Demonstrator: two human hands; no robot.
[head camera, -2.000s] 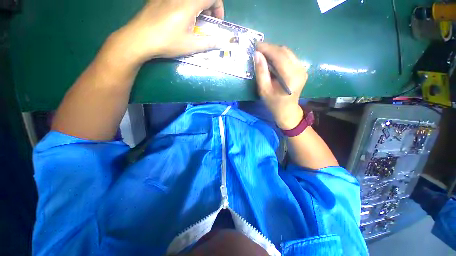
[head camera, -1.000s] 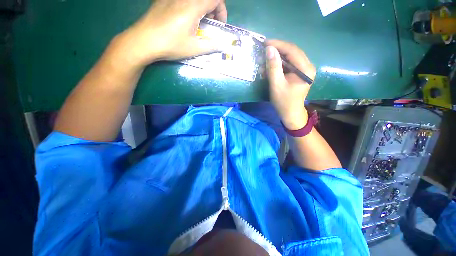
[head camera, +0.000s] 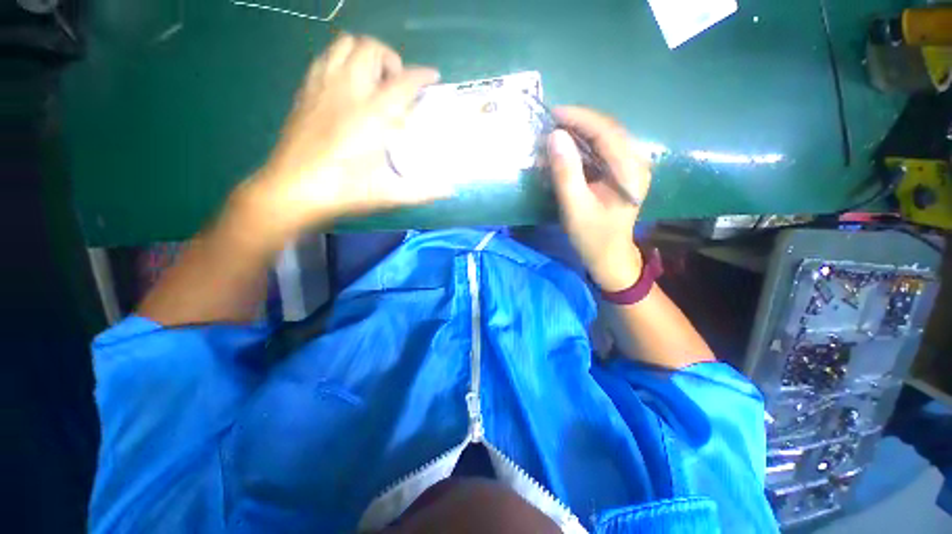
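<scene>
The open smartphone (head camera: 475, 130) lies on the green mat near its front edge, strongly glared, with fine dark and silver parts along its top and right end. My left hand (head camera: 360, 141) is blurred and grips the phone's left end, thumb along the near side and fingers at the far side. My right hand (head camera: 600, 172) holds dark tweezers (head camera: 591, 159) like a pen. Their tips point to the phone's right end; glare hides whether they touch it or hold a part.
A white card (head camera: 691, 17) lies at the back. A dark cable (head camera: 836, 89) runs along the mat at right. An orange-yellow tool (head camera: 929, 27) and a yellow box (head camera: 923, 190) are at the right edge. A grey parts tray (head camera: 835, 365) is below right. A thin wire (head camera: 287, 10) lies at back left.
The phone has turned to lie nearly level with the bench edge. My left hand has shifted its grip on the left end. My right hand with the tweezers has moved slightly nearer to me.
</scene>
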